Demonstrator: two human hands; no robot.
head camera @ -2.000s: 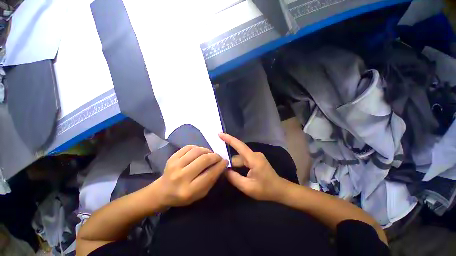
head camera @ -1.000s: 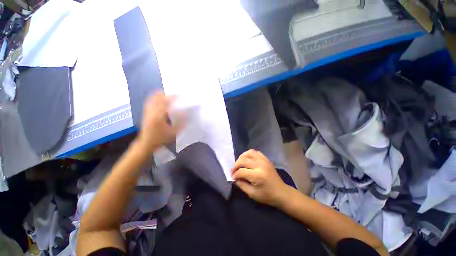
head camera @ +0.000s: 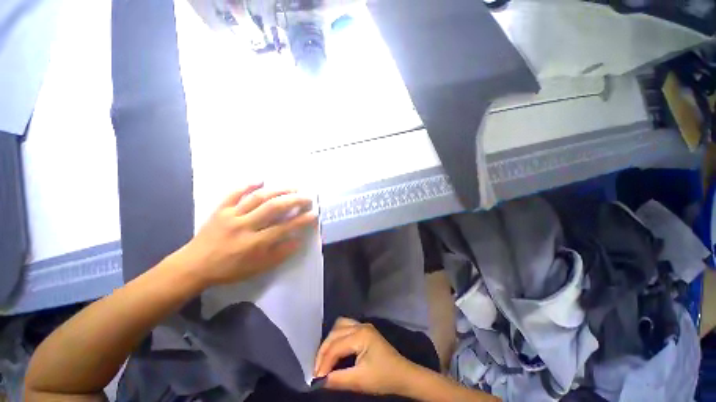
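A light grey panel (head camera: pixel 271 294), near white under the lamp, lies over the table's front edge and hangs towards my lap. A dark grey panel (head camera: pixel 153 141) lies along its left side, and dark fabric folds below it. My left hand (head camera: pixel 255 232) lies spread on the pale panel near the table edge, fingers apart, holding nothing. My right hand (head camera: pixel 353 357) pinches the panel's lower corner over my lap. The presser foot area (head camera: pixel 308 55) of the machine shows at the top, blurred by glare.
A dark shaped piece (head camera: pixel 463 78) lies right of the needle, its tip over the edge ruler (head camera: pixel 557 161). A pale piece (head camera: pixel 581 39) lies behind it. Crumpled sewn pieces (head camera: pixel 542 306) heap below the table at right. Stacked dark panels (head camera: pixel 11 212) lie at far left.
The view has shifted up, showing the machine. My left hand has left the lower corner and now lies flat higher on the pale panel. My right hand still pinches the corner.
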